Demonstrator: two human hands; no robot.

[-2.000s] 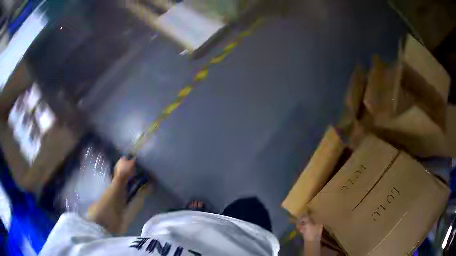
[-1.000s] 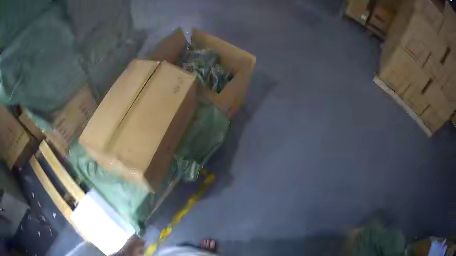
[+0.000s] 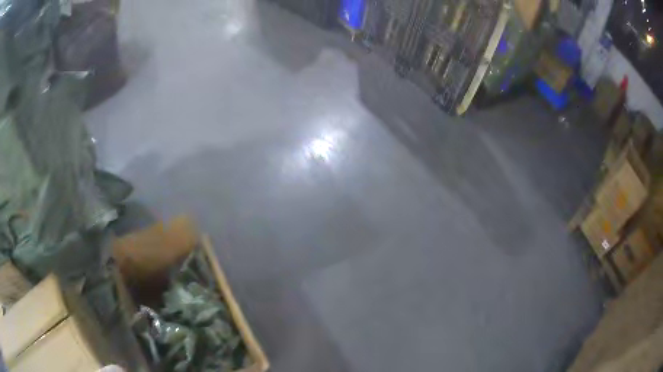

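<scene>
Neither of my hands can be made out; a small pale blurred patch at the bottom left edge is too unclear to name. Nearest in front of me, at the lower left, is an open cardboard carton [image 3: 234, 312] with crumpled green bags or sheeting [image 3: 195, 314] in it. A closed tan carton [image 3: 45, 330] stands left of it, cut off by the picture's edge.
Large green bagged goods [image 3: 47, 167] line the left side. Grey floor [image 3: 378, 254] runs ahead. A dark rack or stacked load [image 3: 436, 43] stands at the top, with blue bins [image 3: 556, 94] beyond. Stacked cartons [image 3: 616, 200] stand at the right.
The view has swung and moved forward. The open carton with green material is now lower left, and the yellow-marked line is out of view. The rack and blue bins have appeared.
</scene>
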